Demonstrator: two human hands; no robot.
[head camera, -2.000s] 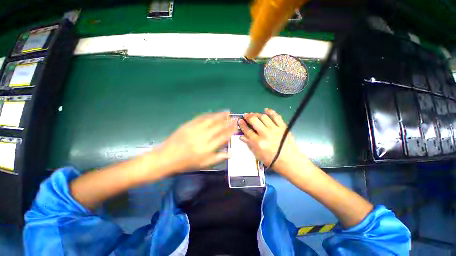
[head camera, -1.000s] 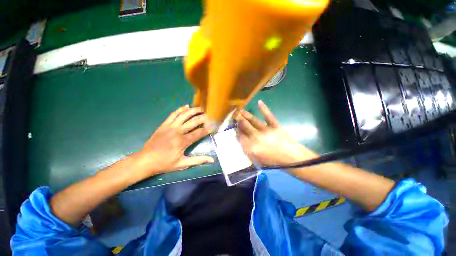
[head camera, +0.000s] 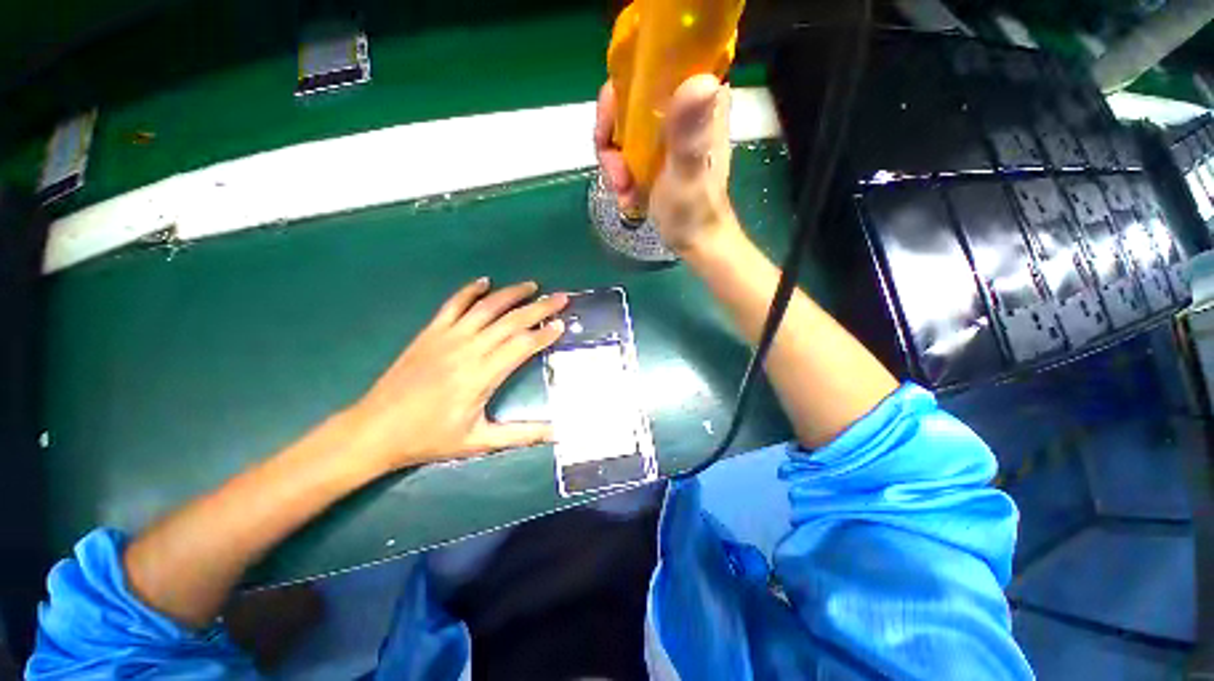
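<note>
An open phone (head camera: 597, 399) lies flat near the bench's front edge, with a pale battery area and a dark cover (head camera: 594, 317) over its top end. My left hand (head camera: 466, 379) lies beside it, fingertips on its upper left side and thumb at its left edge. My right hand (head camera: 686, 166) grips the yellow-orange electric screwdriver (head camera: 663, 80), held bit down over the round grey screw dish (head camera: 636, 240). The hand and tool partly hide the dish. Single screws are too small to tell.
A glossy black plastic tray (head camera: 979, 286) with dark covers stands at right. The black power cord (head camera: 788, 286) hangs down right of the phone. Behind the white strip (head camera: 333, 162), more phones lie on the green surface, one at upper left (head camera: 332, 63).
My right hand has left the phone and taken hold of the screwdriver, now over the dish. My left hand stays at the phone. The phone's top end is now uncovered to view.
</note>
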